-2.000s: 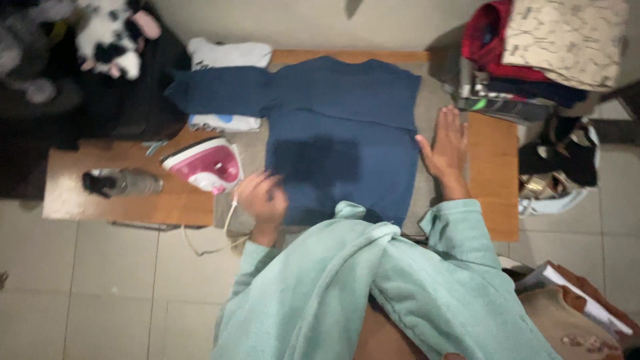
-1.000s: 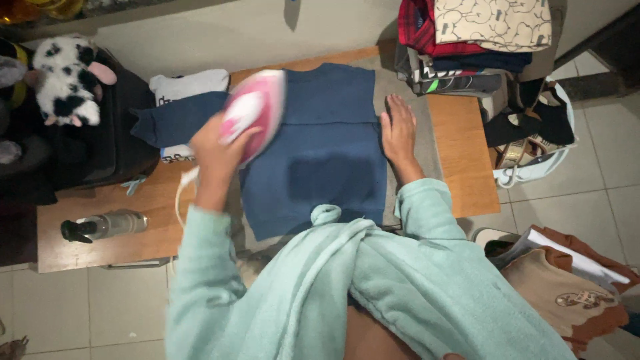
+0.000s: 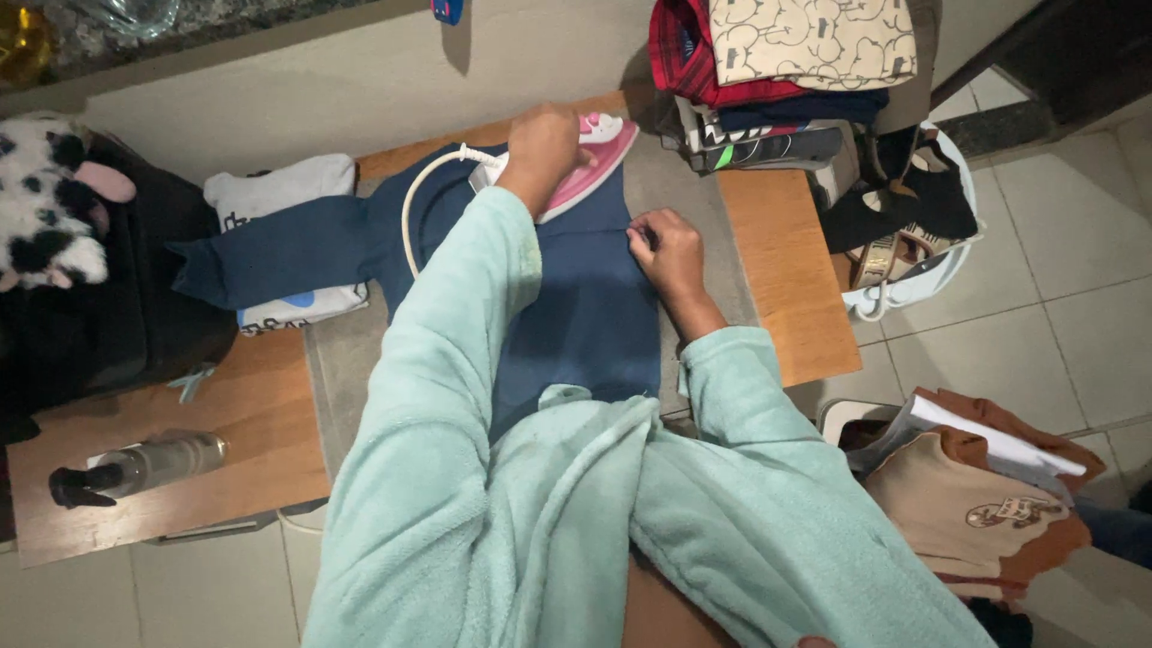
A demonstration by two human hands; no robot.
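A navy blue long-sleeved garment (image 3: 580, 306) lies spread on a grey cloth (image 3: 720, 261) over a wooden table. My left hand (image 3: 544, 148) is closed around the handle of a pink and white clothes iron (image 3: 596, 171), which rests on the upper part of the garment near its far right corner. The iron's white cord loops back to the left of my forearm. At the garment's right edge, my right hand (image 3: 666, 252) has its thumb and forefinger together at the fabric; whether they pinch it is hard to tell. One sleeve reaches left across a folded white garment (image 3: 297, 180).
A spray bottle (image 3: 162, 463) lies on the wooden table (image 3: 270, 423) at left, near a black case (image 3: 171, 297) and a cow plush toy (image 3: 54, 207). Folded clothes (image 3: 810, 45) are stacked at back right. A white basket (image 3: 954, 216) and more clothes (image 3: 972, 513) stand at right.
My left hand, empty two seconds ago beside the standing iron, took hold of it and has moved it right across the garment. My right hand, flat before, has its fingers drawn in at the garment's edge.
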